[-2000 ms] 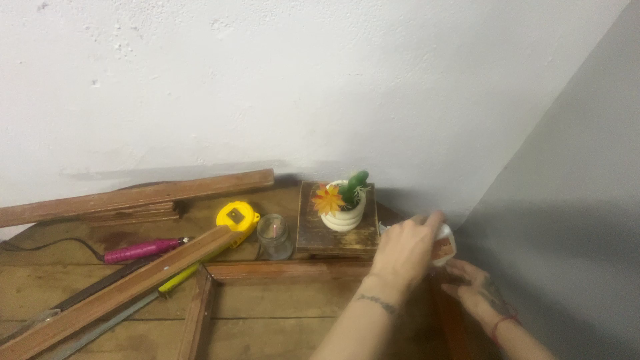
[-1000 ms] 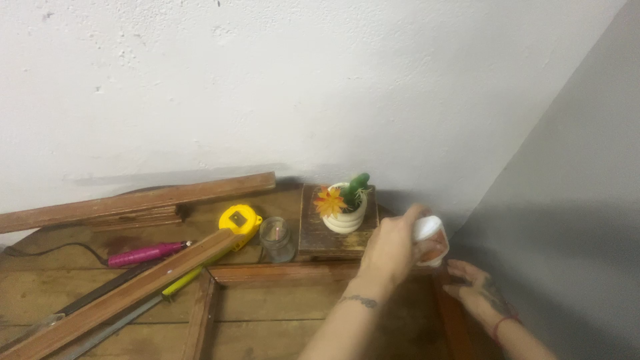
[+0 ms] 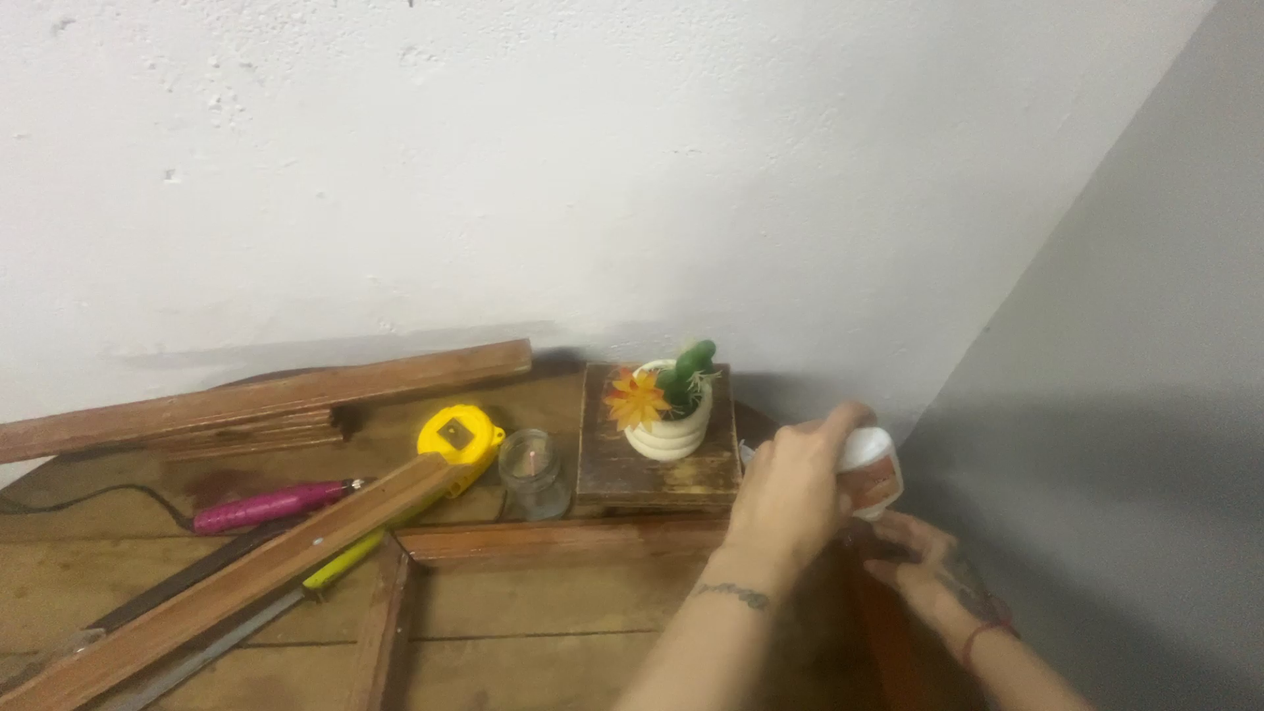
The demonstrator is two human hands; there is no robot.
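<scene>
My left hand (image 3: pixel 795 484) is closed around a white plastic bottle (image 3: pixel 871 474) with an orange-brown label, tilted over the far right corner of a wooden frame (image 3: pixel 563 540). Close below the bottle, my right hand (image 3: pixel 918 558) is at that same corner, its fingers bent toward the frame's right side piece (image 3: pixel 886 632). The bottle's tip and the corner joint are hidden behind my hands, and whether the right hand grips the wood cannot be told.
A potted artificial cactus (image 3: pixel 670 434) stands on a dark wooden block (image 3: pixel 612 479) behind the frame. Left of it are a glass jar (image 3: pixel 534 484), a yellow tape measure (image 3: pixel 459 434), a magenta corded tool (image 3: pixel 267 507), loose wooden strips (image 3: pixel 257 405) and a yellow-handled tool (image 3: pixel 346 561). Walls rise behind and at right.
Two seconds ago the bottle was mostly behind my left hand; since then that hand has shifted and more of the bottle shows. My right hand has stayed at the corner.
</scene>
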